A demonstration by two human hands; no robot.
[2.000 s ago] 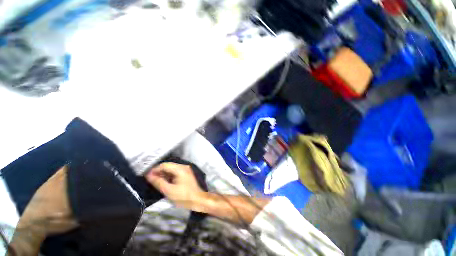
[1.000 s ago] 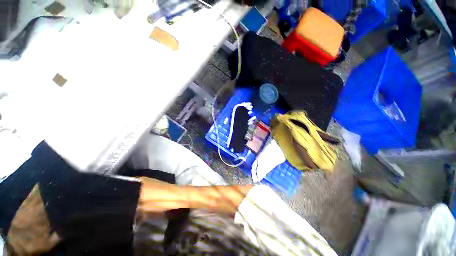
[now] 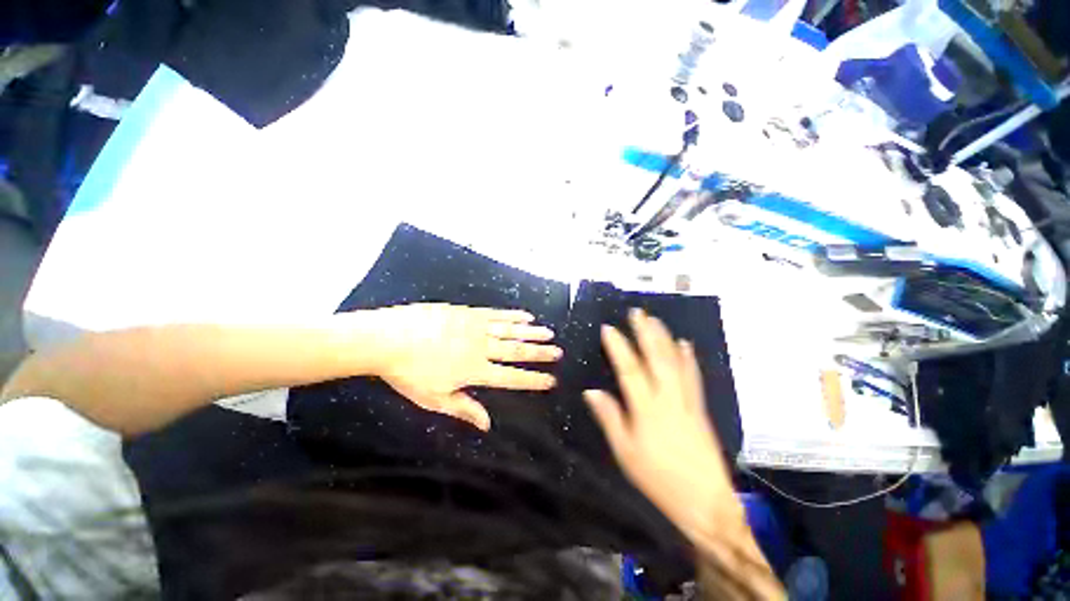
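Observation:
A large black garment panel [image 3: 469, 258], speckled with lint, lies on the white machine table [image 3: 282, 235] and hangs over the front edge. A narrow slit shows between two parts of its top edge. My left hand [image 3: 469, 352] lies flat on the left part with its fingers apart, pointing right. My right hand [image 3: 651, 405] lies on the right part with its fingers spread, pointing up. Neither hand grips the cloth. The needle area [image 3: 634, 241] of the sewing machine is just beyond the panel; the needle itself is too blurred to make out.
The white sewing machine [image 3: 798, 217] with a blue stripe fills the right side. A black garment pile [image 3: 252, 47] is at the upper left. A tan piece [image 3: 833, 399] lies on the table at right. Dark cloth [image 3: 980, 411] hangs at far right. A red bin [image 3: 909, 558] is below.
The view has swung from the table's end and the floor items to the machine. The panel now lies spread out, and both hands rest flat on it.

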